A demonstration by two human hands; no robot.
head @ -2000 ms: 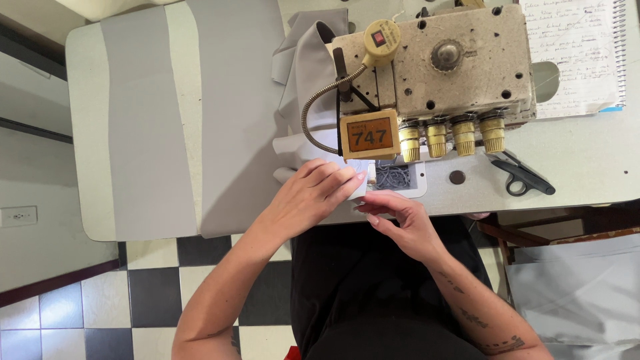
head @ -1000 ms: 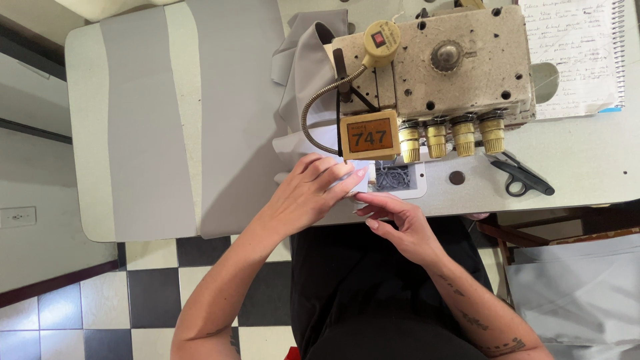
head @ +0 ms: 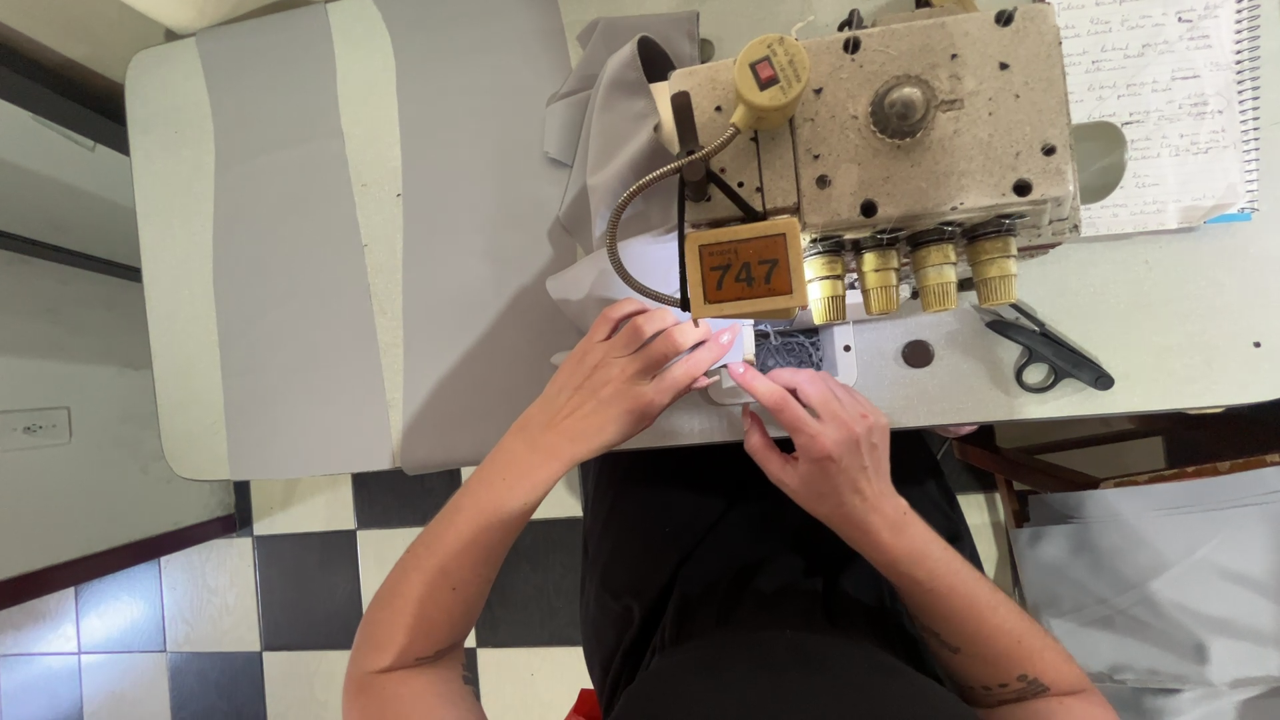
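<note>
Grey fabric (head: pixel 590 290) runs under the head of an overlock sewing machine (head: pixel 930 120), its near edge lit by the machine's lamp. My left hand (head: pixel 640 370) lies on this fabric just below the numbered plate, thumb and fingers pinching the edge. Beside it, the index fingertip of my right hand (head: pixel 820 430) touches the fabric edge, with the thumb held apart below. The needle and presser foot are hidden behind the plate. Grey thread scraps (head: pixel 787 350) fill an opening in the machine bed, right of the fabric edge.
Large grey fabric panels (head: pixel 480 200) lie flat at the left. Black thread snips (head: pixel 1060 358) and a dark round disc (head: pixel 918 353) rest right of the machine. A spiral notebook (head: pixel 1160 110) with handwriting is at the back right. More grey fabric (head: pixel 1160 580) hangs at the lower right.
My right hand's index finger has straightened toward the fabric edge, and its thumb has moved away from the fingertip. My left hand has barely moved.
</note>
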